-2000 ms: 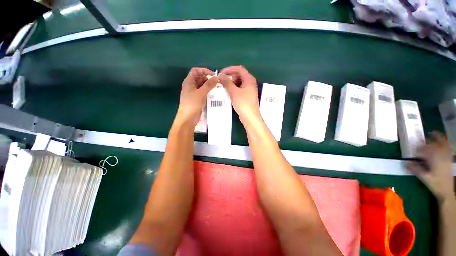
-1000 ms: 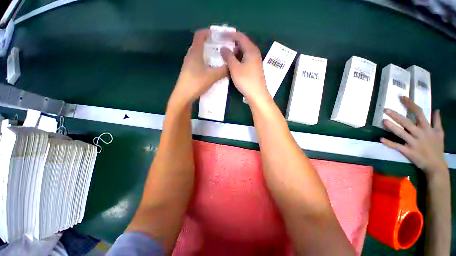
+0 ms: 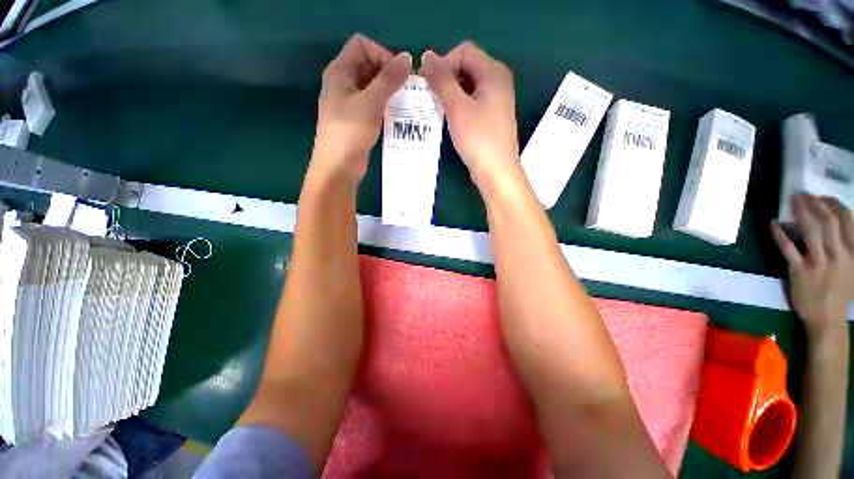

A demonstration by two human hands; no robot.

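Observation:
A white carton (image 3: 410, 168) with a black barcode lies on the green conveyor belt (image 3: 243, 112), its near end over the pale edge rail (image 3: 272, 213). My left hand (image 3: 360, 98) and my right hand (image 3: 471, 98) are at its far end, one at each corner, with thumbs and fingertips pinched there. The end flap is mostly hidden by my fingertips. My forearms reach over the pink-red pad (image 3: 421, 346).
Several more white cartons (image 3: 629, 168) lie to the right. Another person's hand (image 3: 817, 248) touches cartons at the far right. An orange-red holder (image 3: 740, 398) is right of the pad. A stack of white flat pieces (image 3: 84, 327) and a string loop (image 3: 195, 251) are at left.
My hands have moved apart to the two corners of the carton's far end, and the barcode now shows. The cartons on the right have shifted right, and the other person's hand has moved right.

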